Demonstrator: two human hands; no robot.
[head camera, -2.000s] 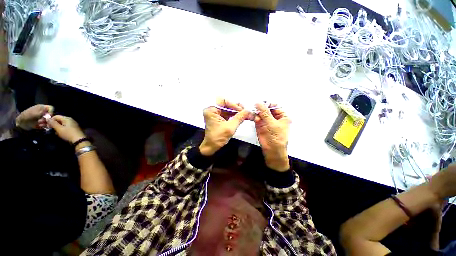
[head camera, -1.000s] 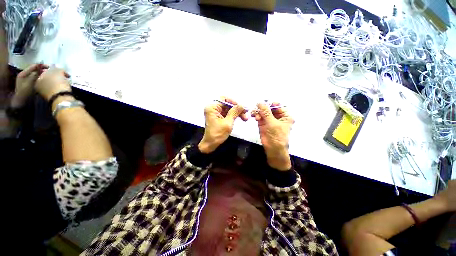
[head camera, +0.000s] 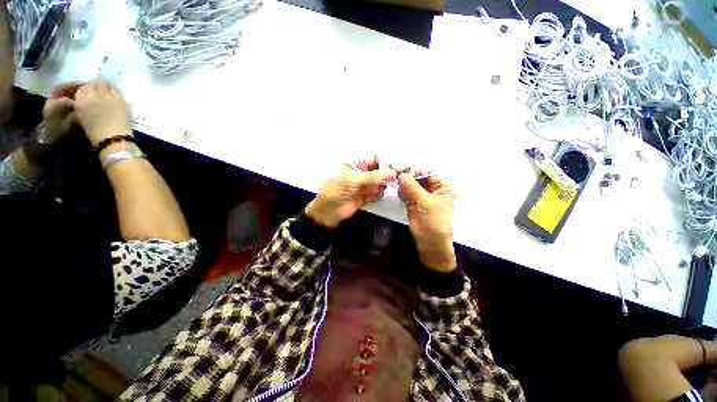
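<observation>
My left hand (head camera: 348, 192) and my right hand (head camera: 427, 206) are close together over the near edge of the white bench. The fingers of both hands are pinched on a thin white cable (head camera: 391, 187), which shows between the fingertips. A short straight piece sticks out at my right fingers. The fingers hide most of the cable, so its shape and ends cannot be told.
A dark handheld device with a yellow lower part (head camera: 550, 206) lies right, a pale strip across it. Coiled white cables (head camera: 582, 59) heap beyond. A grey-white cable bundle (head camera: 185, 35) lies far left. A neighbour's hands (head camera: 98, 110) are left; another person's arm (head camera: 664, 365) is lower right.
My hands have come closer together, with my left hand moved slightly right and turned inward. The left neighbour's hands have moved onto the bench edge. The right neighbour's arm has moved down and right.
</observation>
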